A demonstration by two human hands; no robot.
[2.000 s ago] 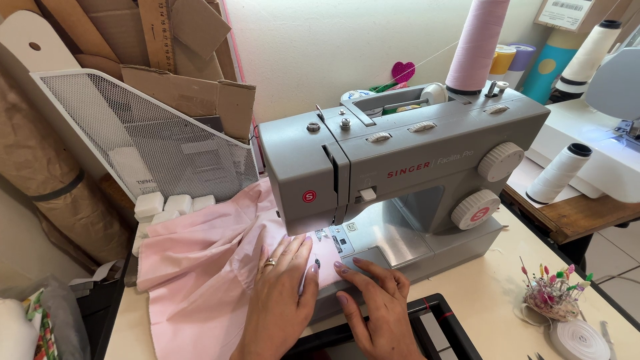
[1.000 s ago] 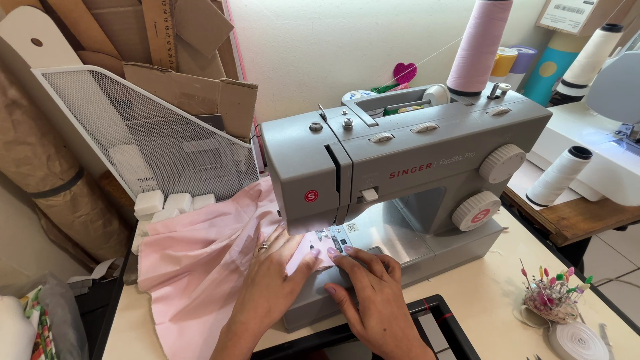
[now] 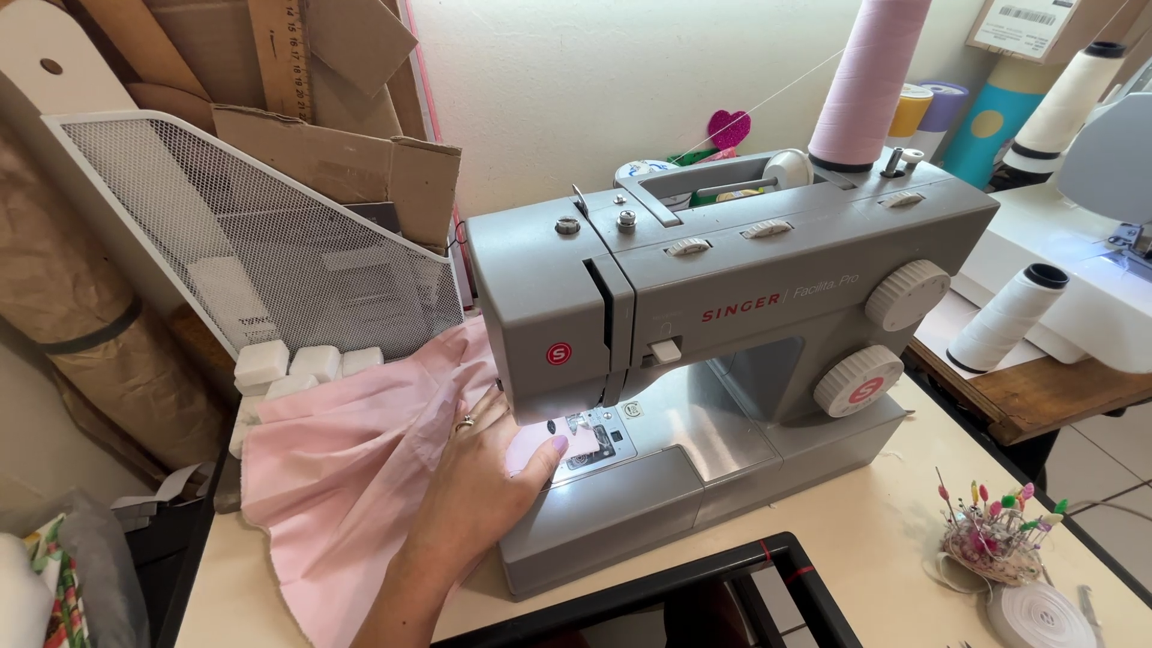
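Note:
A grey Singer sewing machine (image 3: 747, 315) stands on the table, its lamp lighting the needle plate. Pink fabric (image 3: 360, 450) lies in folds left of the machine, and one edge of it reaches under the presser foot. My left hand (image 3: 477, 477) rests on this fabric just left of the needle area, thumb stretched toward the plate, fingers partly behind the machine's head. Whether it pinches the cloth is unclear. My right hand is out of the frame. A cone of pink thread (image 3: 868, 85) stands on top of the machine.
A white mesh file holder (image 3: 270, 243) and white blocks (image 3: 315, 364) stand behind the fabric. At the right are a pincushion (image 3: 994, 549), a roll of white tape (image 3: 1039, 616) and a white thread cone (image 3: 1008, 319). A black frame (image 3: 648, 585) borders the near table edge.
My right hand, which was beside the needle plate in both earlier frames, has left the view. My left hand has shifted to the left from its place two seconds ago.

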